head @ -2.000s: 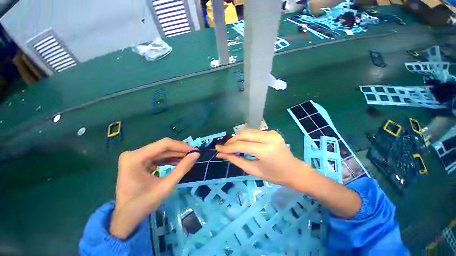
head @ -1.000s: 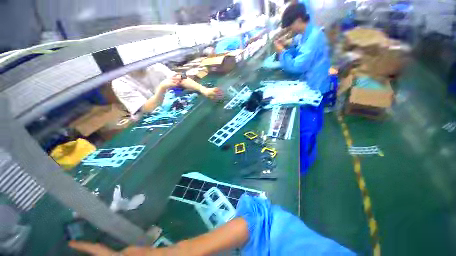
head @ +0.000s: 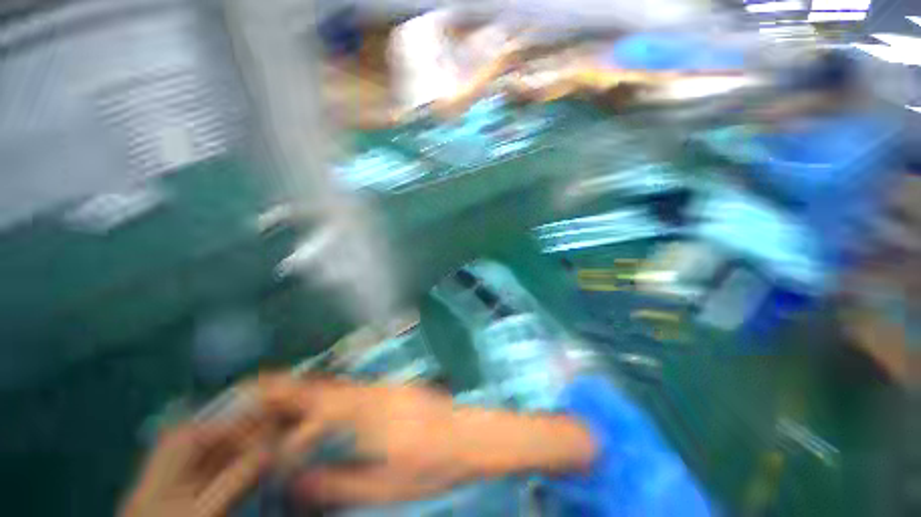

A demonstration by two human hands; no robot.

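Note:
The frame is heavily motion-blurred. My right hand (head: 404, 439) reaches in from the blue sleeve at the lower middle, its fingers bent. My left hand (head: 197, 470) is at the lower left, cut off by the bottom edge, its fingers close to my right hand's. A dark blur shows between the hands, but I cannot tell what it is or whether either hand grips it. A pale blue carrier sheet (head: 525, 348) with dark rectangles lies just beyond my right wrist. More pale blue sheet shows under my right forearm.
A grey post (head: 293, 131) rises left of centre. Yellow-trimmed housings (head: 656, 318) lie blurred on the green surface at the right. Pale blue sheets (head: 596, 230) lie beyond them. A person in blue (head: 838, 172) is at the right; another person's arms (head: 485, 76) show at the far side.
The view has swung back from the far right toward the work. My left hand has come into view at the lower left, and my two hands are close together.

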